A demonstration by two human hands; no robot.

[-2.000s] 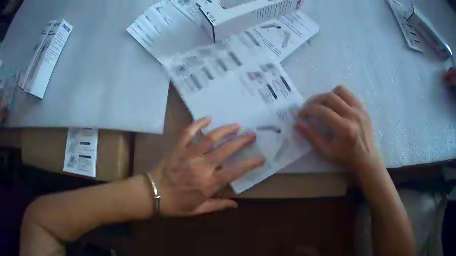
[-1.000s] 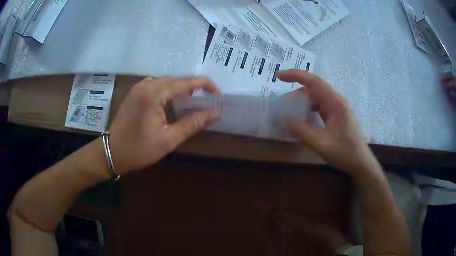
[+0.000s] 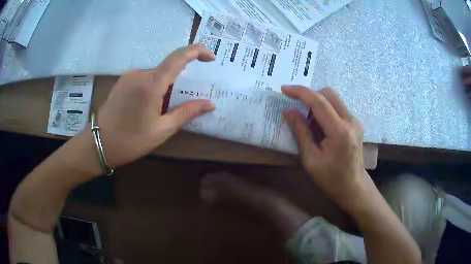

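Observation:
An instruction sheet (image 3: 240, 77) lies in front of me at the edge of the foam, its lower part folded up over the rest. Row of small grey pictures and black bars shows on its upper part. My left hand (image 3: 150, 103) is at the sheet's left side, thumb and forefinger apart, thumb over the folded part. My right hand (image 3: 325, 129) is at its right end, fingers curled with a gap between thumb and forefinger; whether the fingertips touch the paper is hard to tell. A folded leaflet (image 3: 71, 105) lies on the brown carton at the left.
Unfolded sheets (image 3: 304, 13) lie at the top on the white foam sheet (image 3: 397, 77). A product box (image 3: 26, 23) is at the upper left, another (image 3: 449, 26) at the upper right, near a blurred hand at the right edge. A smartphone (image 3: 79, 232) is low left. A person's leg shows below.
The sheet was flat, then its near part was raised and blurred between my hands; now that part lies folded over. My fingers have spread apart. The view has shifted down toward the carton edge.

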